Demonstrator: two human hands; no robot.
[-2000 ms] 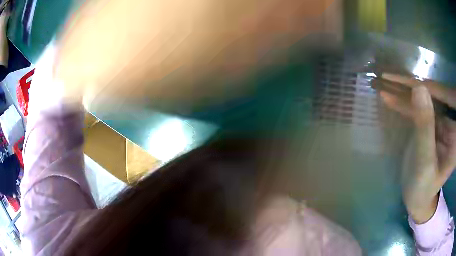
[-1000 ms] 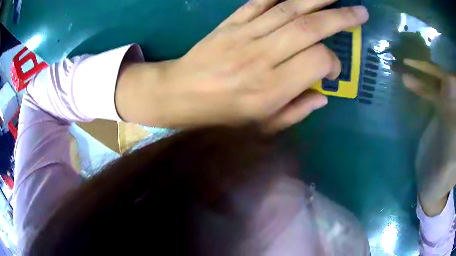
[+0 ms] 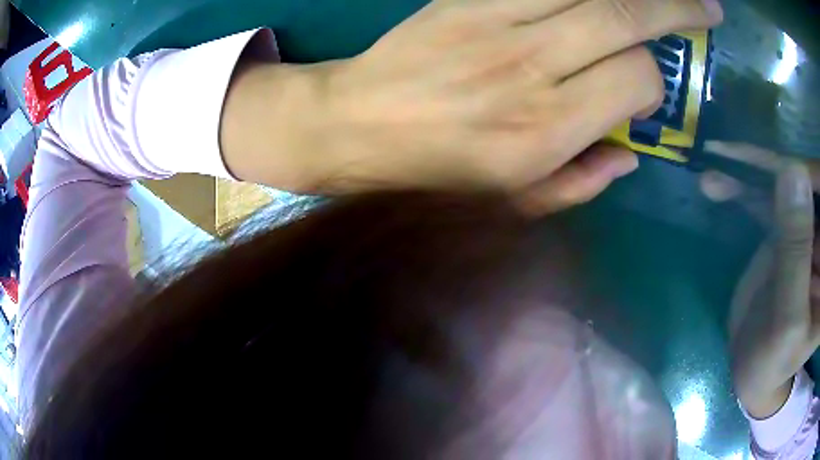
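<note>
My left hand (image 3: 503, 103) lies palm down over a yellow-and-black frame part (image 3: 695, 99) and holds it on the green bench. Fingers cover much of the part; its right side, lower edge and part of its dark, slotted middle show. My right hand (image 3: 787, 269) is blurred at the right edge, its fingertips close to the part's lower right corner. A thin dark tool (image 3: 744, 168), which looks like tweezers, shows blurred between its fingers. Its tip is unclear.
A clear, shiny sheet (image 3: 764, 99) with glare lies right of the frame part. The green bench (image 3: 665, 278) runs underneath. Below my left forearm is a cardboard box (image 3: 193, 199). A red stool (image 3: 54, 79) is at the far left. Dark hair hides the lower middle.
My left hand and the frame part have shifted right and up in the picture, to where rows of small dark pieces showed. My right hand's fingertips are now nearer the part's corner.
</note>
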